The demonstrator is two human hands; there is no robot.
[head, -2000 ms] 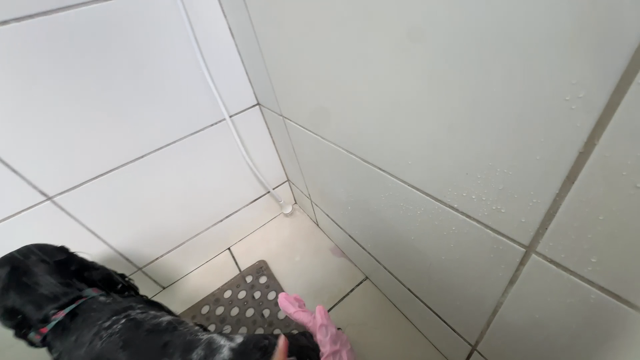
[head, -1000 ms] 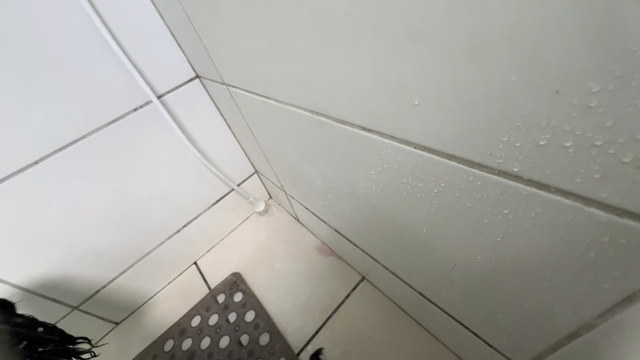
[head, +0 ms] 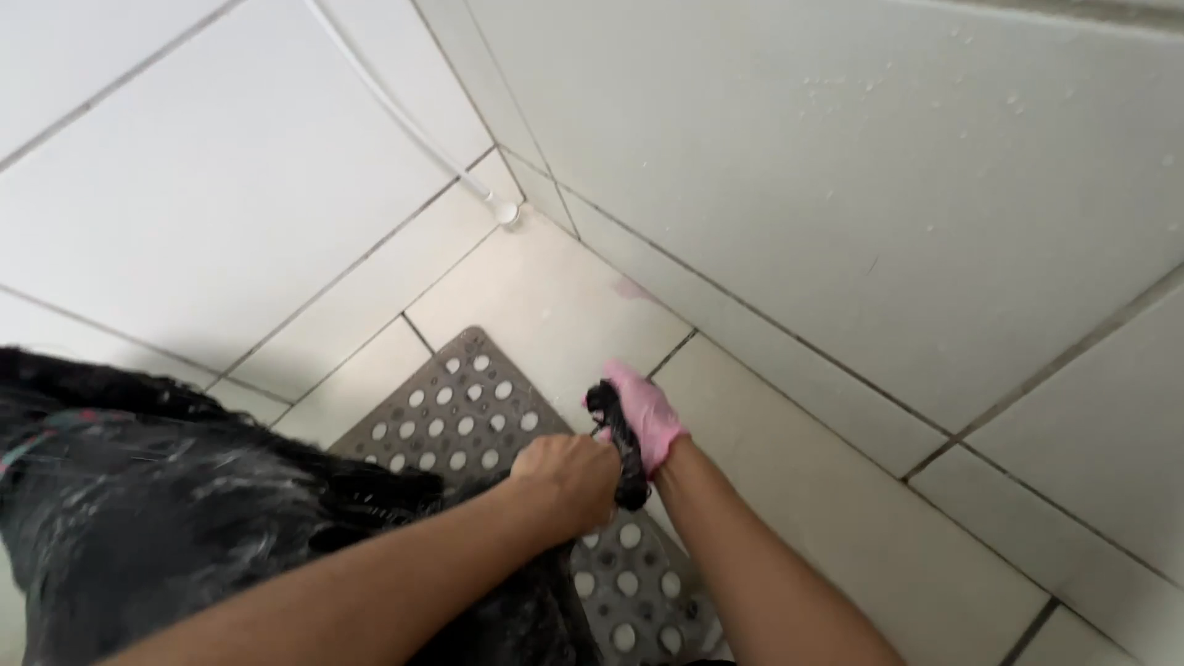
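Observation:
A wet black dog (head: 176,518) with white lather on its coat and a patterned collar (head: 65,425) fills the lower left. My right hand (head: 646,416), in a pink glove, is closed on a narrow, black, furry part of the dog (head: 627,458), a leg or the tail; which one I cannot tell. On the near left side of that same part is my bare left hand (head: 566,476), back up and curled against it, its fingertips mostly hidden. Both hands are above the edge of a grey-brown rubber bath mat with round holes (head: 462,407).
White tiled walls (head: 786,166) meet in a corner behind the mat, with water drops on the right one. A white hose or pipe (head: 407,120) runs down to a round white fitting (head: 506,215) at the floor corner. Pale tiles (head: 786,462) make up the floor.
Both hands are now in view together on the dog's furry part; one second ago neither showed. The dog, only a tuft of fur at the edge then, again fills the lower left.

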